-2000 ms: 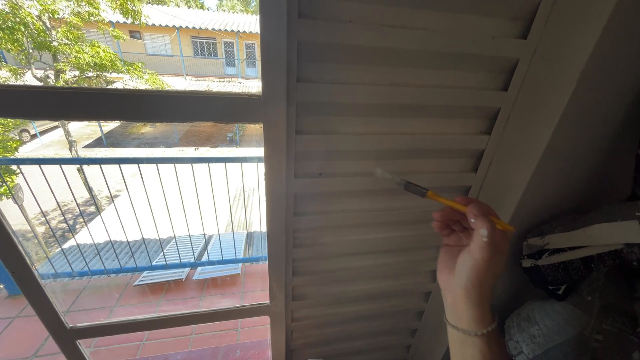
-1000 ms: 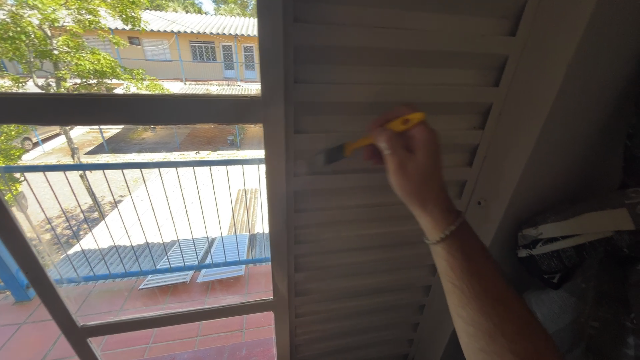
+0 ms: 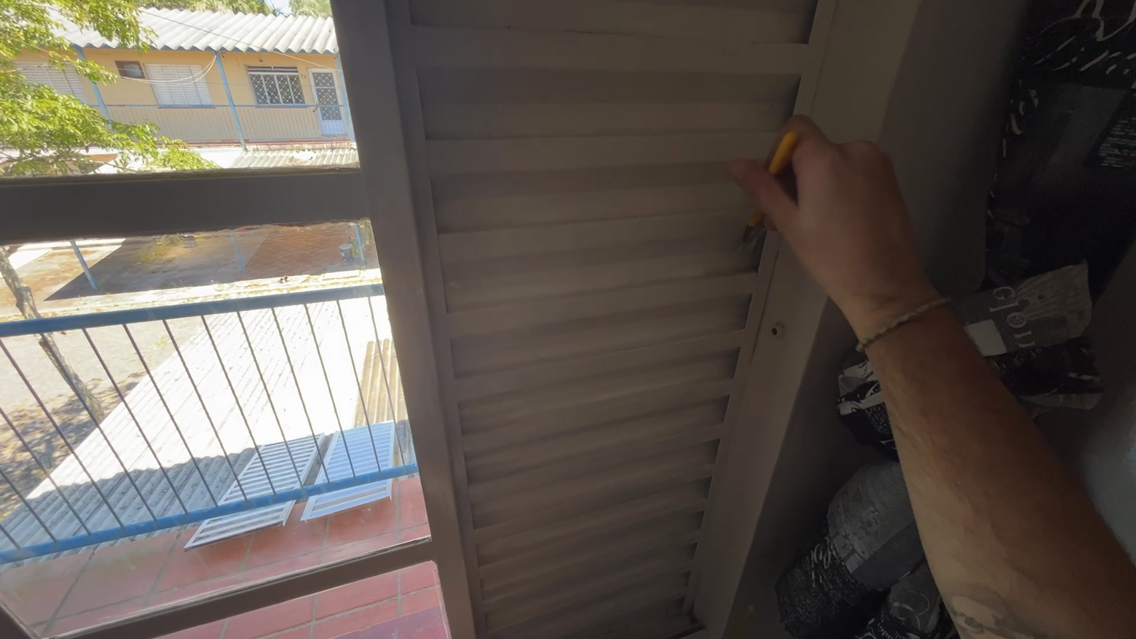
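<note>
My right hand (image 3: 839, 204), with a bracelet at the wrist, grips a paintbrush (image 3: 779, 160) by its yellow handle. The brush points downward, its dark bristle end close to the right edge of a louvered shutter panel (image 3: 603, 293). The bristles are partly in shadow, and whether they touch the slats cannot be told. Horizontal slats fill the panel, between a frame post on the left and a frame on the right. My left hand is out of view.
Left of the panel stands a window frame (image 3: 390, 266) with glass panes; beyond it are a blue railing (image 3: 204, 311), red floor tiles and two white slatted panels (image 3: 351, 470). Dark printed fabric or plastic (image 3: 887, 524) lies bunched at the lower right.
My right hand has moved right across the slats to the panel's right edge. The brush, earlier pointing left, now points down.
</note>
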